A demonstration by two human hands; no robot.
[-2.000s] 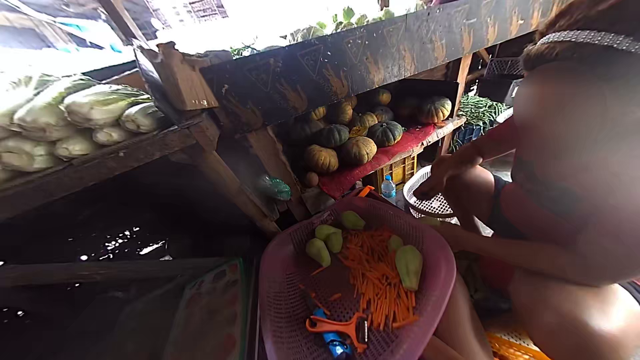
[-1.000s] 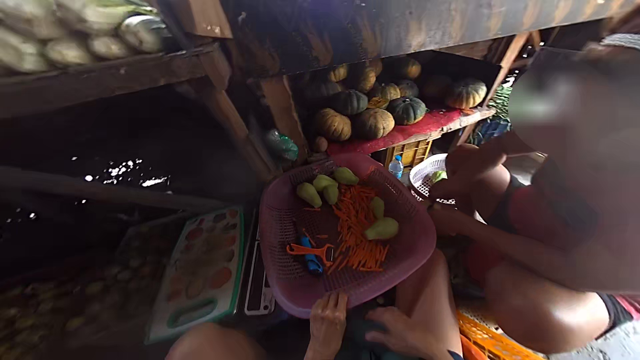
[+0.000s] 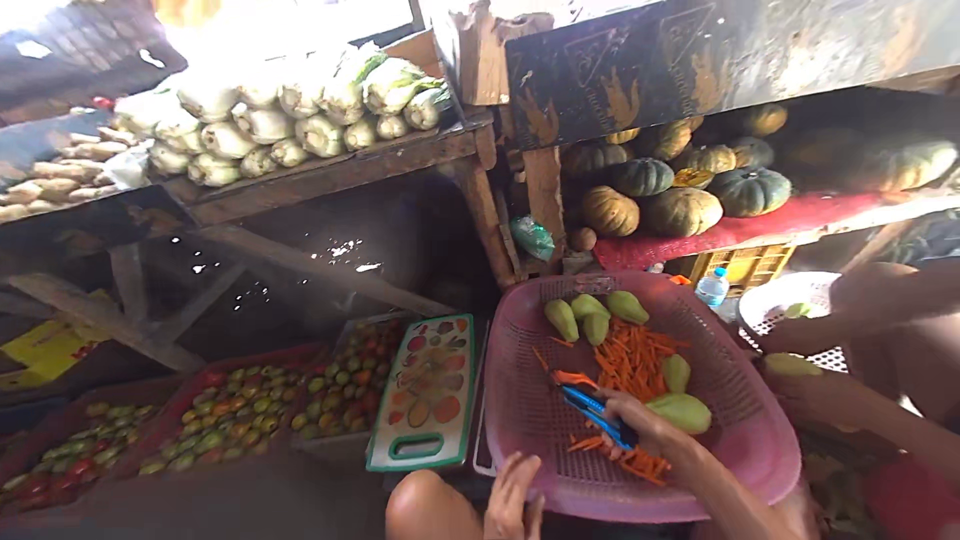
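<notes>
A pink plastic basket (image 3: 517, 390) rests in front of me, holding carrot sticks (image 3: 637, 360) and several peeled pale-green chayotes (image 3: 679, 412). My right hand (image 3: 649, 431) is inside the basket, closed on a blue-and-black utility knife (image 3: 596, 409). An orange peeler (image 3: 576, 379) lies against or just beyond the knife; whether my fingers also touch it cannot be told. My left hand (image 3: 514, 499) is at the basket's near left rim, fingers slightly spread, holding nothing.
A green-edged cutting board (image 3: 427, 390) lies left of the basket, beside crates of tomatoes (image 3: 240, 409). Cabbages (image 3: 255, 124) line a wooden shelf above; squashes (image 3: 682, 210) sit on a red-covered shelf. At right, a co-worker's hand (image 3: 795, 386) holds a pale-green vegetable near a white basket (image 3: 817, 285).
My right hand has moved into the basket and taken hold of the blue knife, which lay by the peeler. My left hand has left the basket's front rim. The view has swung left.
</notes>
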